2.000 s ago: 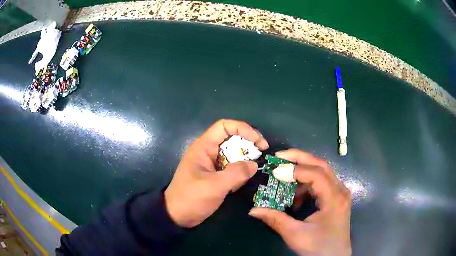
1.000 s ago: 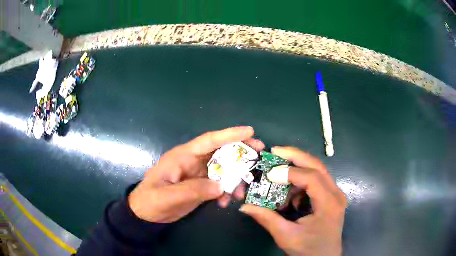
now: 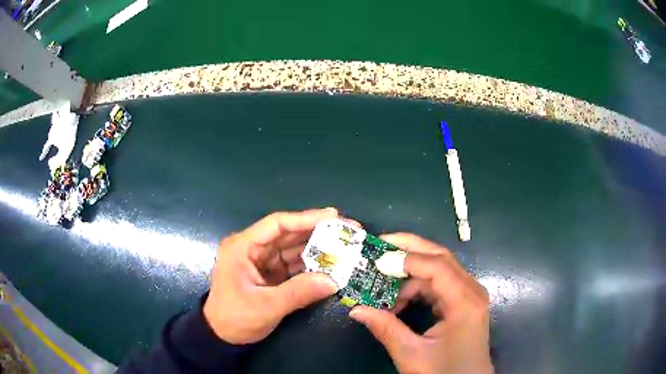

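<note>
My left hand [image 3: 255, 281] holds a white plastic housing [image 3: 326, 257] with brass-coloured contacts facing up, between thumb and fingers. My right hand [image 3: 431, 299] holds a green circuit board [image 3: 381, 283] by its edges, its dotted solder side up. A white cover sits on one right fingertip and lies over the board. The housing and board are side by side, their near edges touching or overlapping. A bit of yellow shows at the board's lower left edge. The wires between them cannot be made out.
A pen-like tool [image 3: 456, 188] with a blue end lies on the dark green bench. Subassemblies [image 3: 69, 193] and a white glove-like shape [image 3: 61, 135] lie left by a grey pillar [image 3: 36, 55]. Beyond the speckled edge [image 3: 292, 77], the belt carries a white flat piece [image 3: 128, 14] and a unit [image 3: 635, 42].
The housing has turned in my left hand and moved against the board. Both hands have shifted slightly lower and left in view. The view has tilted up, showing more of the belt.
</note>
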